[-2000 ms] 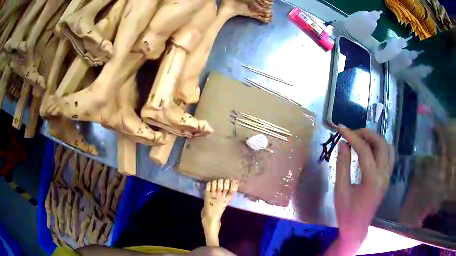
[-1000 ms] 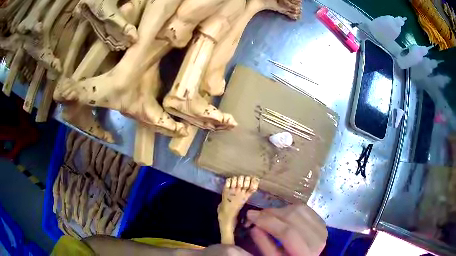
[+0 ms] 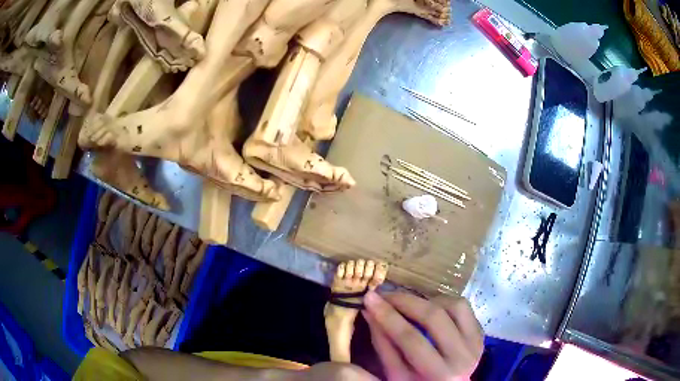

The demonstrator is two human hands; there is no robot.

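Observation:
A tan figurine leg (image 3: 341,327) points toes-up at the bench's front edge. A thin black strap (image 3: 347,299) lies across its foot in two lines below the toes. My right hand (image 3: 423,333) pinches the strap's right end between thumb and fingertips, beside the foot. My left hand (image 3: 332,372) is at the bottom edge, at the lower end of the leg; it is mostly cut off, its fingers hidden, and it holds the leg. A small tangle of black straps (image 3: 543,238) lies right of the cardboard pad (image 3: 335,223).
Figurine legs (image 3: 171,119) are heaped at left. A blue tote (image 3: 74,298) below holds more legs. Pale sticks (image 3: 429,182) and a white lump (image 3: 420,207) lie on the pad. A smartphone (image 3: 556,134), red-pink tube (image 3: 505,41) and white bottles (image 3: 578,41) are at right.
My right hand first reached to the black straps beside the phone, then came back to the foot. The strap now lies across the foot. The camera view has shifted.

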